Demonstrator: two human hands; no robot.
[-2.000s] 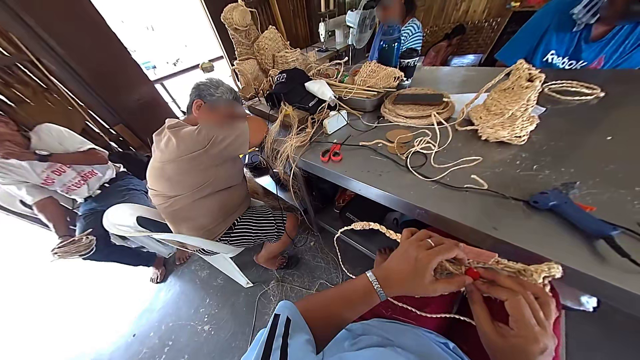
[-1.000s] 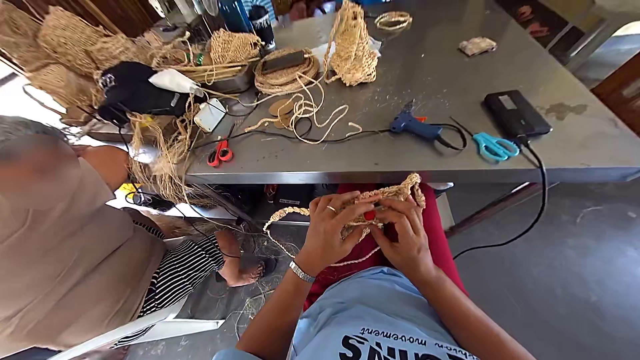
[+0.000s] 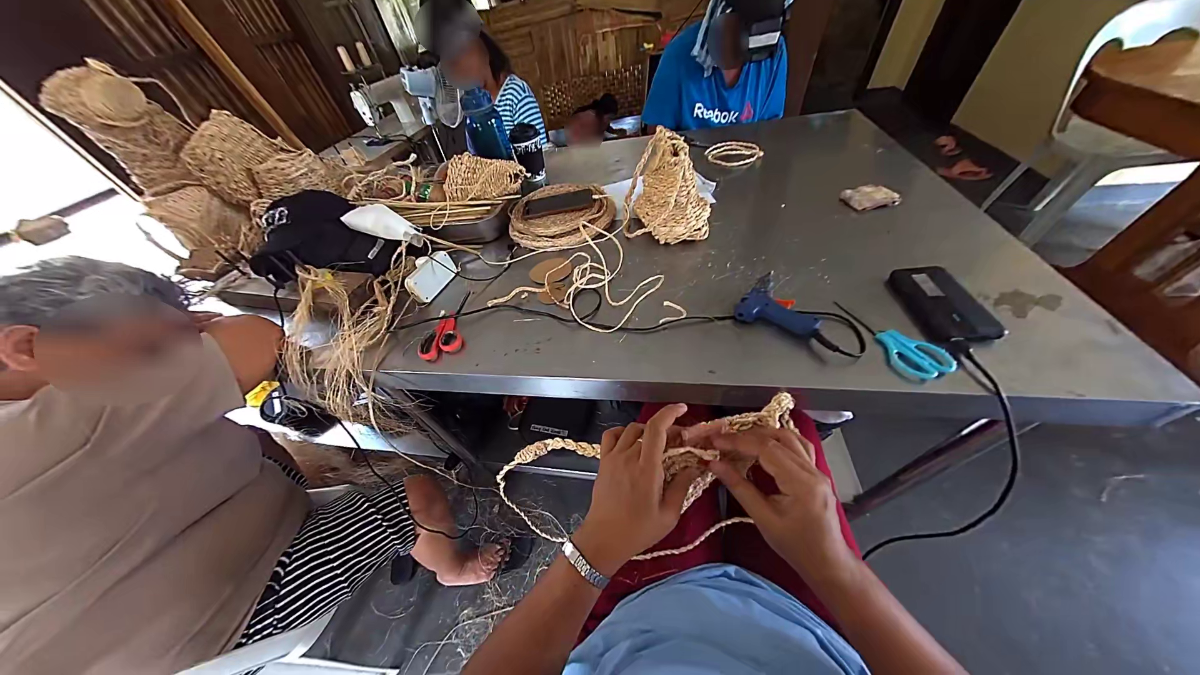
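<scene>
A braided natural-fibre piece (image 3: 773, 412) is held over my lap, below the table's front edge. My left hand (image 3: 637, 483), with a metal watch band at the wrist, grips its left part, index finger raised. My right hand (image 3: 787, 483) pinches it from the right, the thumb and fingertips close to the left hand's. A braided cord (image 3: 530, 459) loops out to the left of my left hand and back beneath both hands. The fingers hide much of the piece between them.
On the metal table (image 3: 694, 361) lie red-handled scissors (image 3: 441, 337), a blue glue gun (image 3: 778, 314), teal-handled scissors (image 3: 914, 354), a black device (image 3: 945, 305) with a cable, coiled rope (image 3: 562, 216) and a woven basket (image 3: 670, 192). A person (image 3: 131, 450) sits close at left; others sit beyond the table.
The small red thing seen earlier between my fingertips no longer shows. My left index finger is now raised. The view has swung right since the first frame.
</scene>
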